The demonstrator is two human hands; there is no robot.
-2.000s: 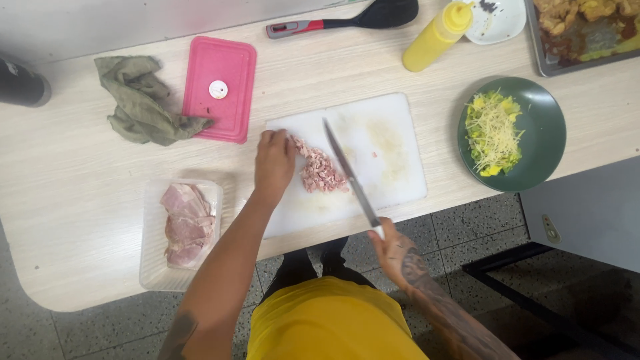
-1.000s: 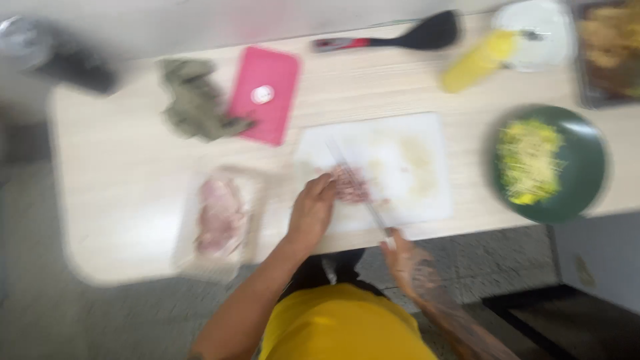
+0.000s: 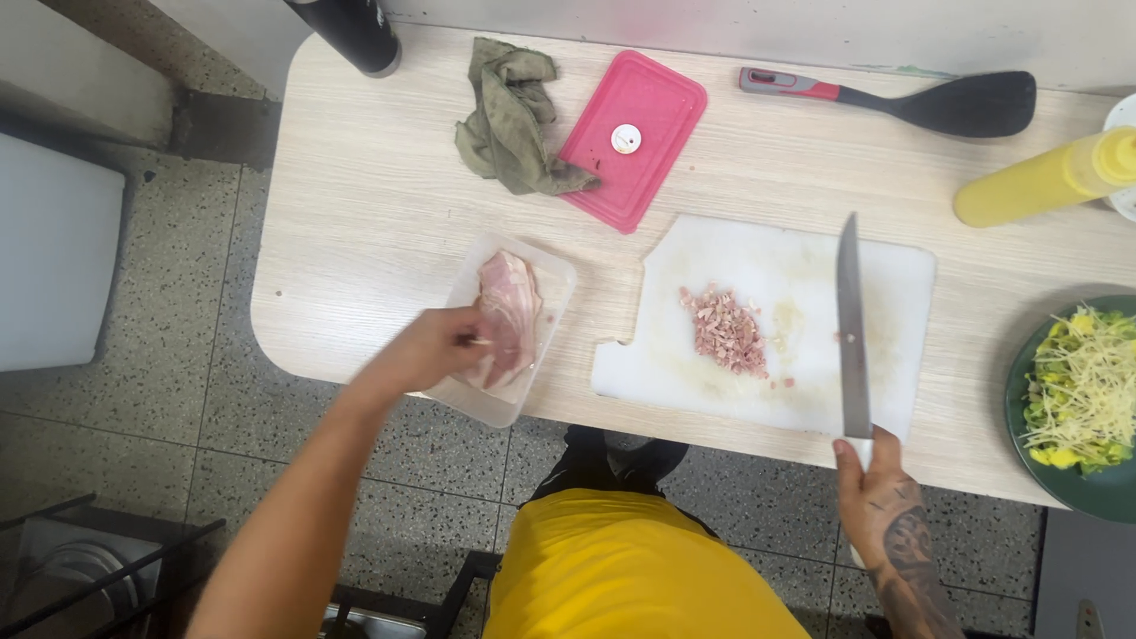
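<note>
My left hand (image 3: 439, 348) is at a clear plastic container (image 3: 556, 266), its fingers on the slices of pinkish meat (image 3: 512, 306) inside; the fingertips are partly hidden, so a firm hold cannot be made out. A kitchen knife (image 3: 852, 355) with a white handle is in my right hand (image 3: 874, 479), its blade pointing away from me over the right part of a white cutting board (image 3: 799, 253). Finely chopped meat (image 3: 726, 330) lies in a small pile near the middle of the board, left of the blade.
Behind the container lie a green cloth (image 3: 510, 120) and a pink lid (image 3: 648, 98). A black spatula (image 3: 963, 105) rests near the wall. At right are a yellow squeeze bottle (image 3: 1038, 182) and a green bowl (image 3: 1016, 399) of shredded food. A dark bottle (image 3: 355, 35) stands back left.
My left hand has left the chopped meat on the board and moved left to the meat container. The knife has moved right, away from the pile. The view has shifted left.
</note>
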